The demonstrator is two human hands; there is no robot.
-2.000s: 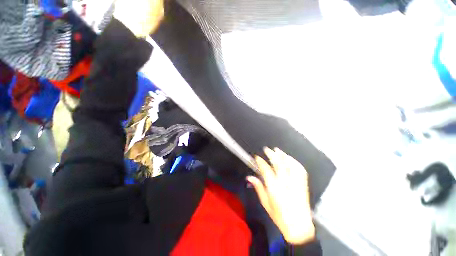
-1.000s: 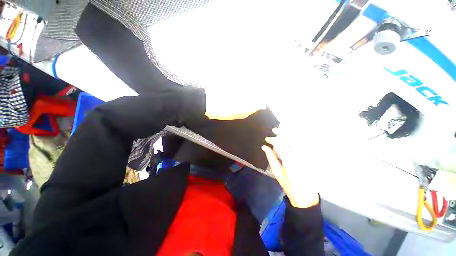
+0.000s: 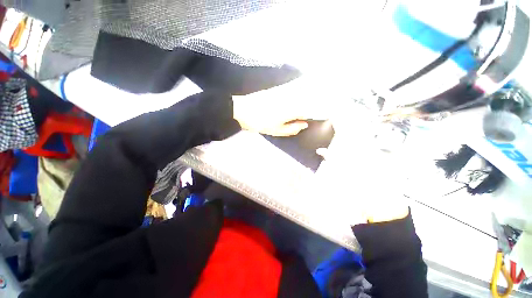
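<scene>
The joined piece lies across the table: a black panel [image 3: 137, 64] with a checked panel [image 3: 169, 26] beyond it. A dark part of the cloth [image 3: 297, 145] shows between my hands near the machine's needle area, which is lost in glare. My left hand [image 3: 271, 116] lies flat on the cloth, fingers pointing right. My right hand [image 3: 364, 180] is mostly washed out by glare; its wrist and a fingertip show to the right of the cloth. Whether either hand grips the cloth is unclear. The white sewing machine [image 3: 431, 41] with a blue stripe stands at the upper right.
The ruler-marked table edge [image 3: 251, 192] runs in front of my lap. Yellow-handled scissors [image 3: 500, 276] lie at the right table end. A black thread tangle [image 3: 472, 171] is beside the lettering. Coloured cloth [image 3: 58, 134] hangs at left.
The view has shifted. The black cloth no longer hangs over the table edge near my lap; its end is now at the needle area. My right hand has moved right and onto the table.
</scene>
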